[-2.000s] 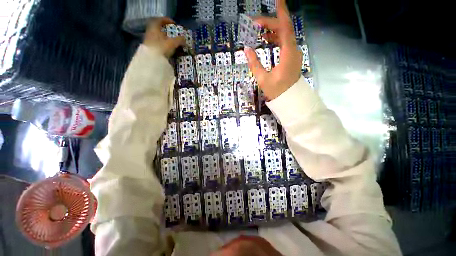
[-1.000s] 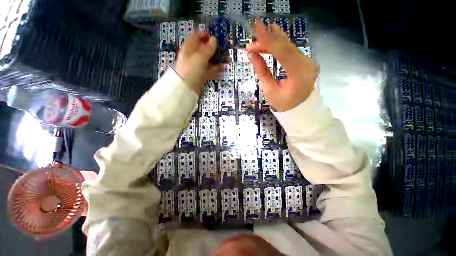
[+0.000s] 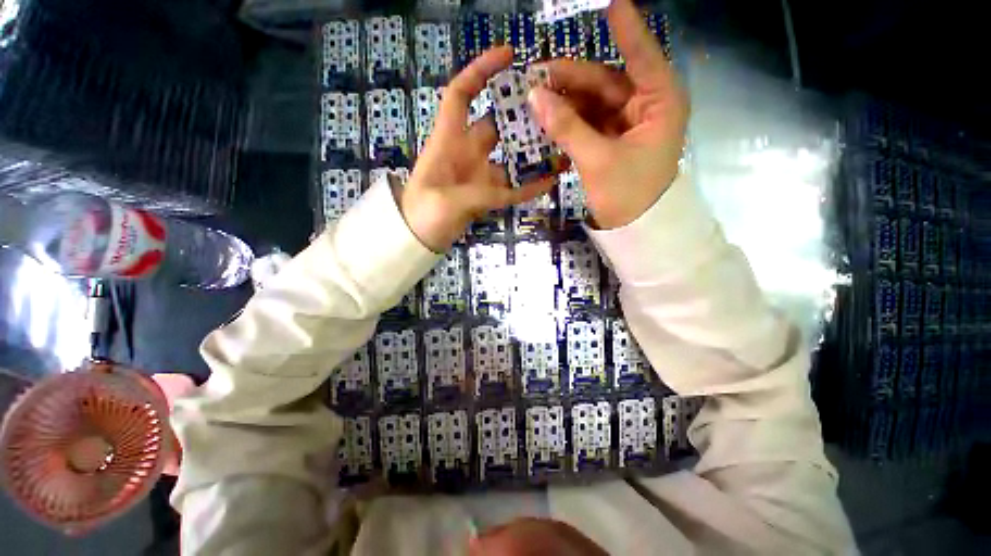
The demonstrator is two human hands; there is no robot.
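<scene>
My left hand point(image 3: 451, 179) holds a covered board point(image 3: 518, 122) by its edges, above the parts tray point(image 3: 408, 404). The board has a white face with dark holes and a blue end towards me. My right hand point(image 3: 636, 136) has its thumb and a bent finger on the board's upper right side, with the index finger stretched up. A white cover piece point(image 3: 573, 9) is at the top edge beside that finger; whether the finger touches it is unclear. Bare blue circuit boards point(image 3: 478, 38) show in the tray's far row. Covered boards fill the visible nearer rows.
A water bottle point(image 3: 130, 241) lies on the left, with a pink desk fan point(image 3: 85, 445) at lower left. Dark stacked trays point(image 3: 141, 109) stand at upper left. A shiny clear sheet point(image 3: 761, 206) is right of the tray, and a second tray of boards point(image 3: 924, 282) is far right.
My left hand has gone from the tray's far left to its middle, first with a cover piece, then a blue board. The board between my hands now has a white cover on it.
</scene>
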